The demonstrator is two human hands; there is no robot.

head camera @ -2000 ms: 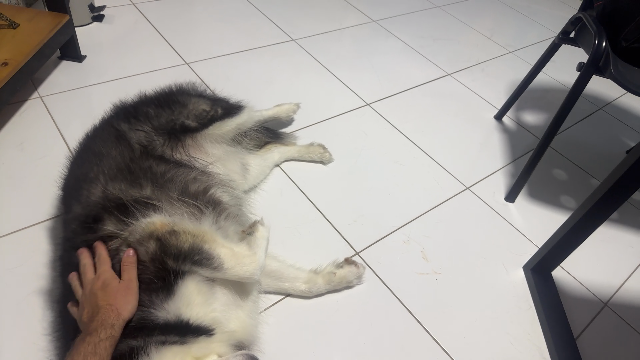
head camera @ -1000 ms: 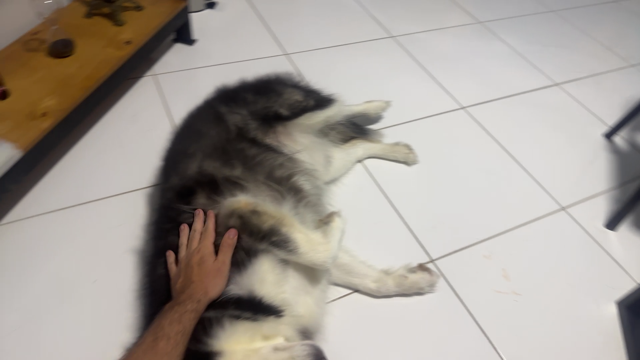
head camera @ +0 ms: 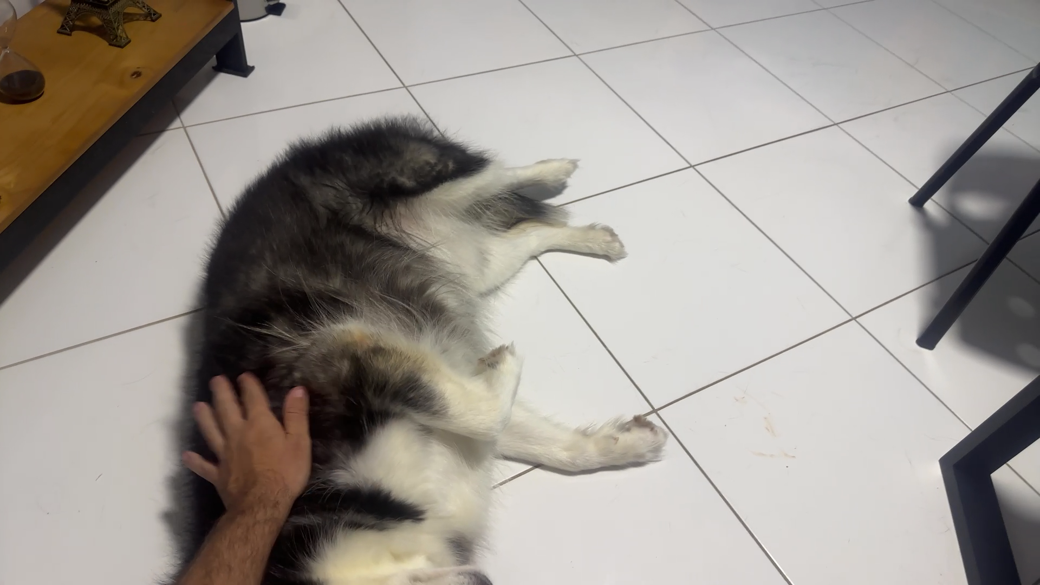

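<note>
A black, grey and white long-haired dog lies on its side on the white tiled floor, its legs stretched to the right. The lower edge of the view cuts off part of its head. My left hand rests palm down on the dark fur behind its foreleg and shoulder, fingers spread, holding nothing. Its forearm comes in from the bottom left. My right hand is out of view.
A low wooden table with a dark metal frame stands at upper left, bearing an hourglass and a small Eiffel Tower figure. Dark chair legs and a black metal frame are at right.
The view has shifted, so more of the wooden table shows than two seconds ago. My left hand stays on the dog's side, and the dog lies in much the same pose.
</note>
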